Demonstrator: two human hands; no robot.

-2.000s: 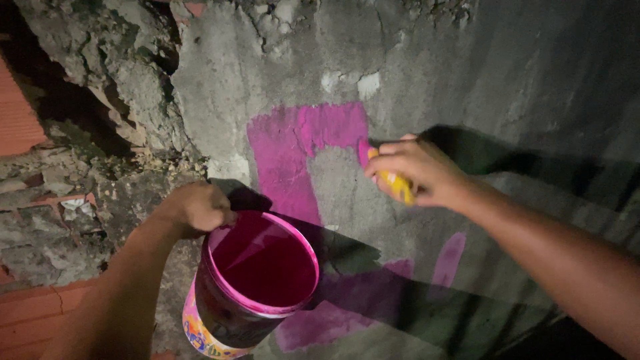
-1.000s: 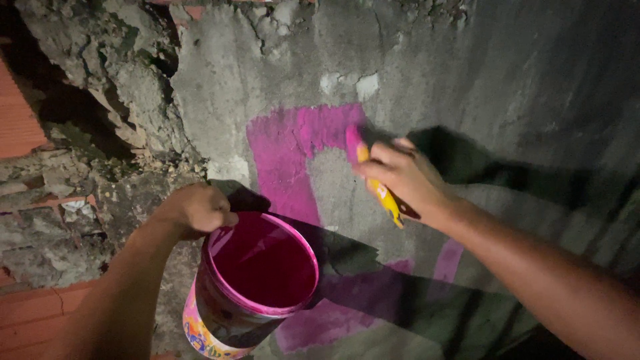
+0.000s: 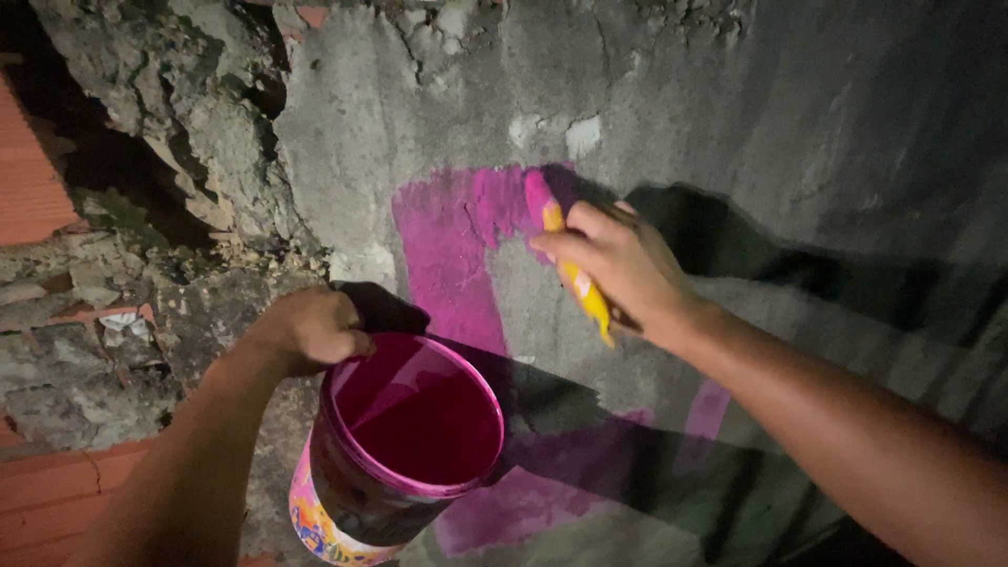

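My left hand (image 3: 323,327) grips the rim of a paint bucket (image 3: 362,500), which is tilted and has magenta paint (image 3: 429,425) inside. Between the thumb and fingers of my right hand (image 3: 622,256) is a paintbrush with a yellow handle (image 3: 579,287). Its magenta-coated bristles (image 3: 538,191) lie at the top band of the painted shape (image 3: 449,272) on the grey wall. A paler magenta patch (image 3: 524,512) and a short stroke (image 3: 706,409) show lower on the wall, partly in shadow.
Rough, broken plaster (image 3: 213,118) and a dark crevice run down the left of the wall. Exposed orange bricks (image 3: 27,173) show at the left edge, with more brick (image 3: 67,488) at the lower left. Arm shadows cross the wall's right side.
My right hand has moved the brush left and up along the top band of magenta. My left hand and the bucket have stayed in place.
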